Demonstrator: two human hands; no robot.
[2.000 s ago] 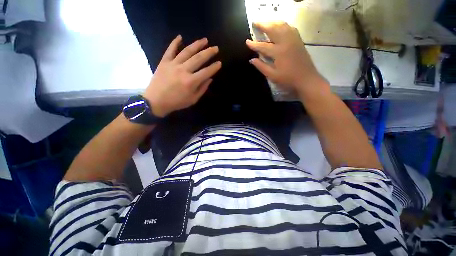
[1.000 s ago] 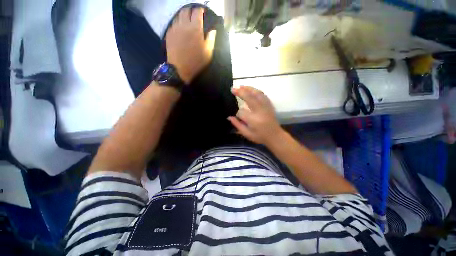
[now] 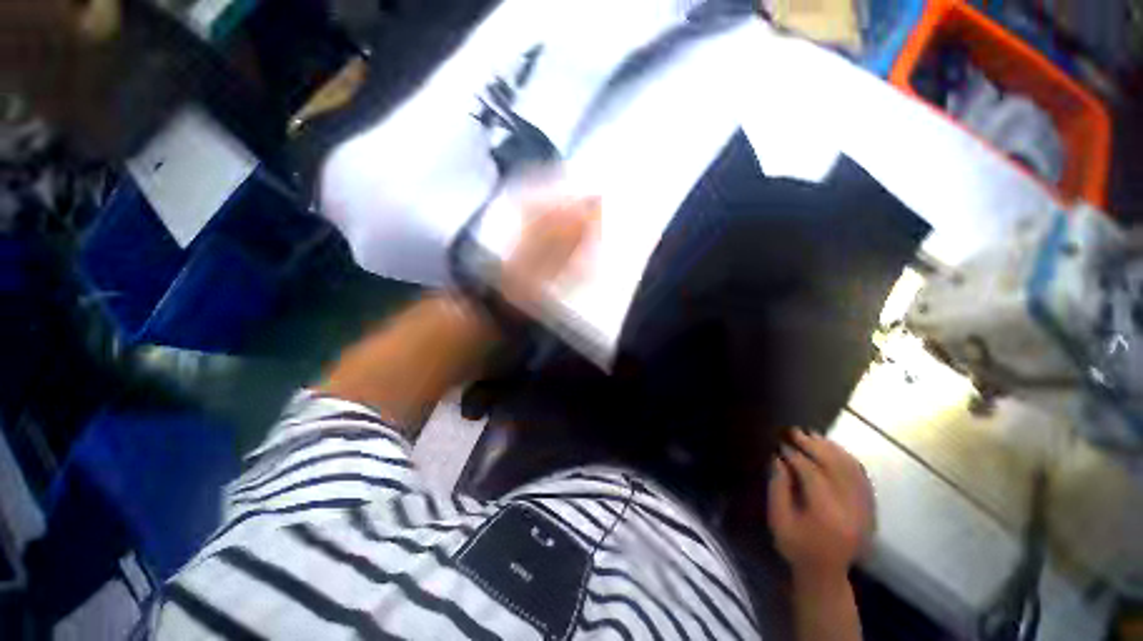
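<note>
A black fabric panel with a notched far edge lies on the white table and hangs over its front edge toward my lap. My right hand is at its near right edge, fingers curled with the fabric edge between them. My left hand is blurred, at a white fabric panel left of the black one; whether its fingers grip the panel cannot be told. The sewing machine head is at the right, its lamp lit beside the black panel's right edge.
Dark-handled scissors lie blurred at the lower right on the table. An orange-red bin with pale contents stands beyond the machine. Other white pieces with dark strips lie at the table's left end. Blue containers are at the far left.
The view has turned left, bringing in the bin and left end of the table. My left hand has left the black panel for the white piece. My right hand stays near the black panel's edge.
</note>
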